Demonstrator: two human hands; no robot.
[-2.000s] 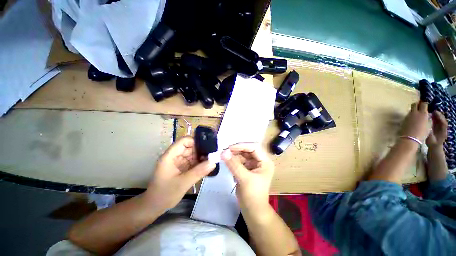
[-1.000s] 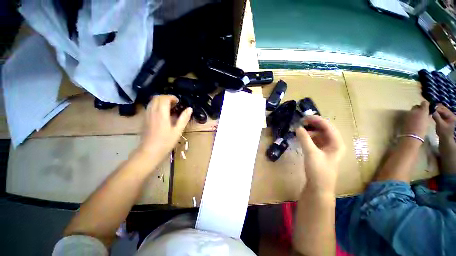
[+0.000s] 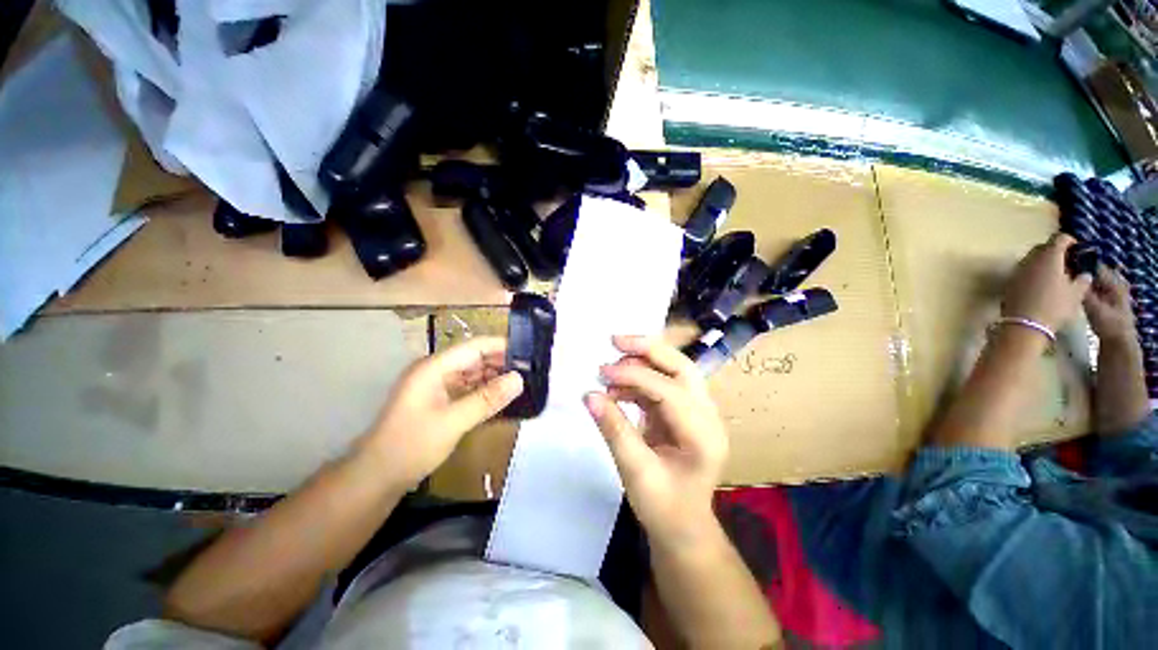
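Note:
My left hand (image 3: 447, 404) holds a black plastic housing (image 3: 530, 349) upright over the left edge of the long white label sheet (image 3: 610, 273). My right hand (image 3: 654, 419) is over the sheet, just right of the housing, with its fingers apart. Whether a small sticker is at its fingertips cannot be told. Several labelled housings (image 3: 796, 309) with pale bands lie right of the sheet. Loose black housings (image 3: 495, 241) lie in a heap beyond my left hand.
A dark parts box (image 3: 622, 76) stands at the back, with crumpled white wrap (image 3: 241, 102) at its left. White papers (image 3: 57, 191) lie far left. A green surface (image 3: 876, 76) runs behind the cardboard (image 3: 825, 406). Another person's hands (image 3: 1060, 292) work beside dense dark rows (image 3: 1118, 241) at right.
My left hand has come back from the heap with a housing. My right hand has moved left from the labelled group to the sheet, and that group now lies more spread out.

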